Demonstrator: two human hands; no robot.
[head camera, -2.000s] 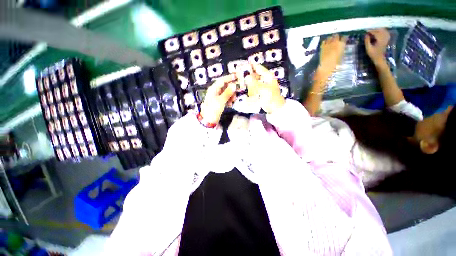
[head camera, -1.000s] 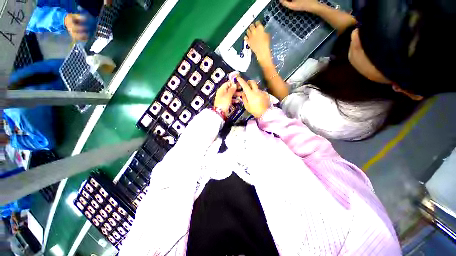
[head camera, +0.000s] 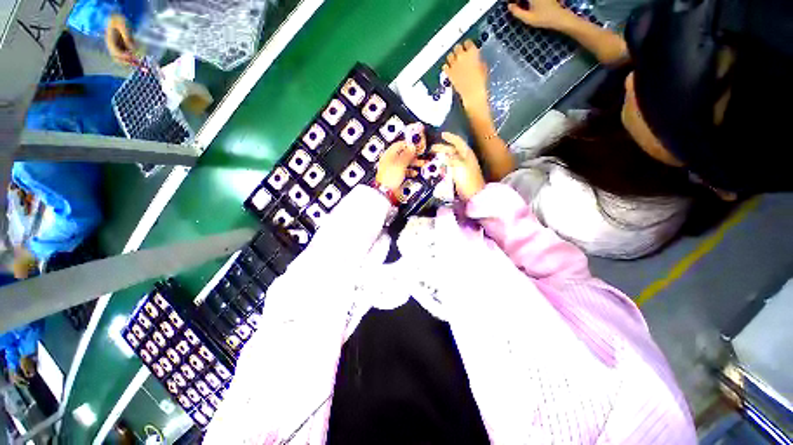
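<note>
A black pocket tray (head camera: 329, 160) lies in front of me, with rows of pale square units with dark round centres and some bare pockets. My left hand (head camera: 396, 170) is over the tray's right part, with a pale unit (head camera: 415, 136) at its fingertips. My right hand (head camera: 463, 170) is just right of it, fingers bent around another pale unit (head camera: 431, 169). The fingers partly hide both units and the pockets below. A part-filled black tray (head camera: 254, 276) and a fuller black tray (head camera: 178, 358) lie at the lower left, the part-filled one partly behind my sleeve.
A green conveyor (head camera: 276, 113) with pale rails runs behind the trays. A white bracket-like piece (head camera: 426, 102) lies at the tray's right corner. A neighbour's hands are at a small-cell tray (head camera: 532, 42). Grey frame posts (head camera: 130, 265) cross the left. Workers in blue are across the line.
The view has turned since the oldest frame, so the trays appear slanted. Since one second ago, my right fingers have moved off the left hand's unit, and a second unit shows at them.
</note>
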